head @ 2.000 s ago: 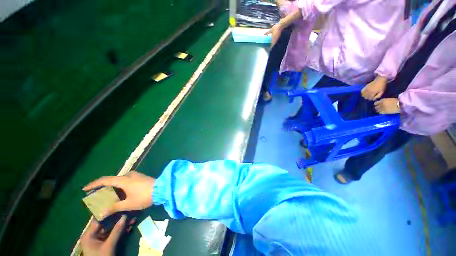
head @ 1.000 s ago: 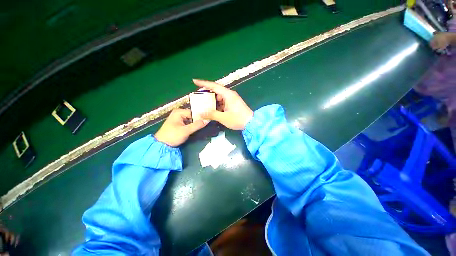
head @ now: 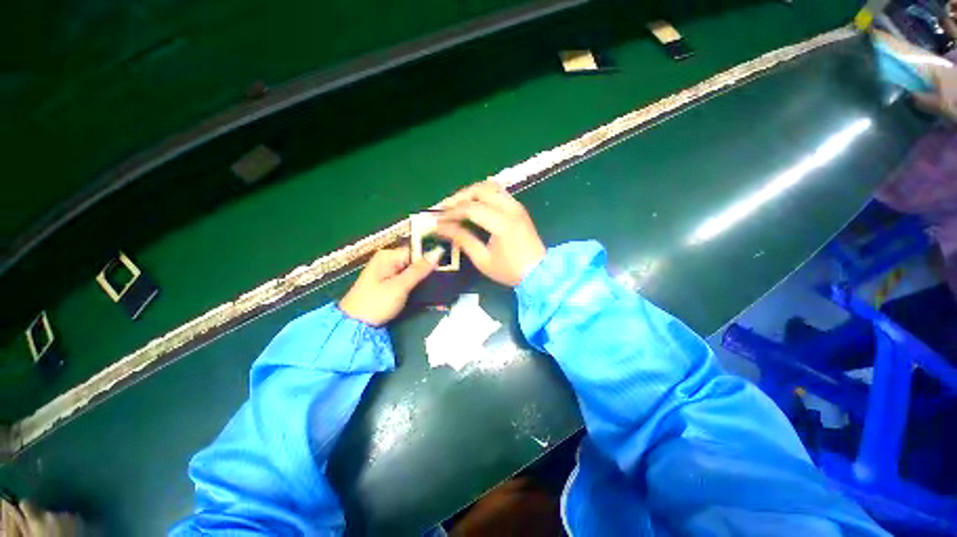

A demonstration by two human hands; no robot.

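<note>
A device housing (head: 448,257) with a pale square frame around an open dark window is held above the pale belt edge strip. My left hand (head: 386,283) grips it from the left, thumb at the window. My right hand (head: 501,233) is over its upper right side, fingers bent and partly blurred; whether it holds a peeled piece cannot be told. White peeled liner pieces (head: 462,333) lie in a loose heap on the dark green bench (head: 651,252) just below my hands.
The green belt (head: 346,178) carries two housings with open frames (head: 119,275) at left and two with tan squares (head: 577,61) at upper right. A tan square (head: 255,163) lies farther back. Blue stools (head: 887,367) stand at right; a person's hand (head: 937,89) is at the upper right edge.
The pale square covering the housing's window is off, leaving an open frame. My right fingers have bent in over the housing. The belt housings have shifted slightly left in view.
</note>
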